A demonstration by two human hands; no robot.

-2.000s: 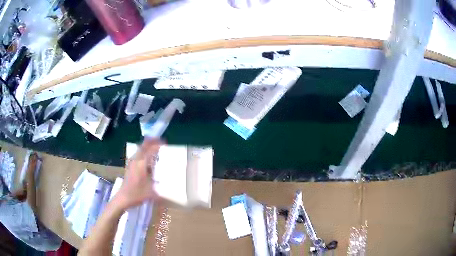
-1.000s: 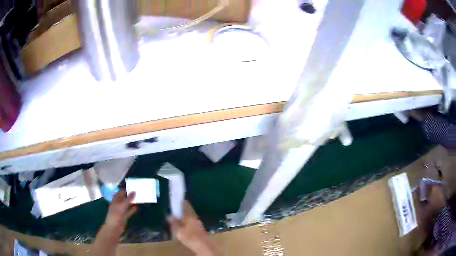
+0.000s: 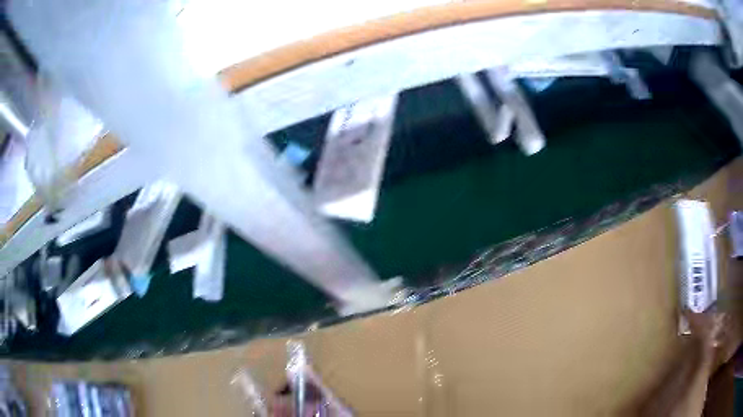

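Slim clear, silvery accessories show at the bottom edge, left of centre, on the brown cardboard. A blurred bare hand, apparently my right hand, is at them and cut off by the bottom edge. Its fingers overlap a thin clear stick and a small dark part. The blur hides whether they grip. My left hand is not in view.
Several white cartons, one large, lie on the green conveyor belt. A white post crosses the view. At right, another person's hand, as it appears, is at a barcoded carton. Trays lie bottom left.
The view has turned and tilted down. My hands have left the belt and the small white box; one hand now shows at the bottom edge, the other is out of view.
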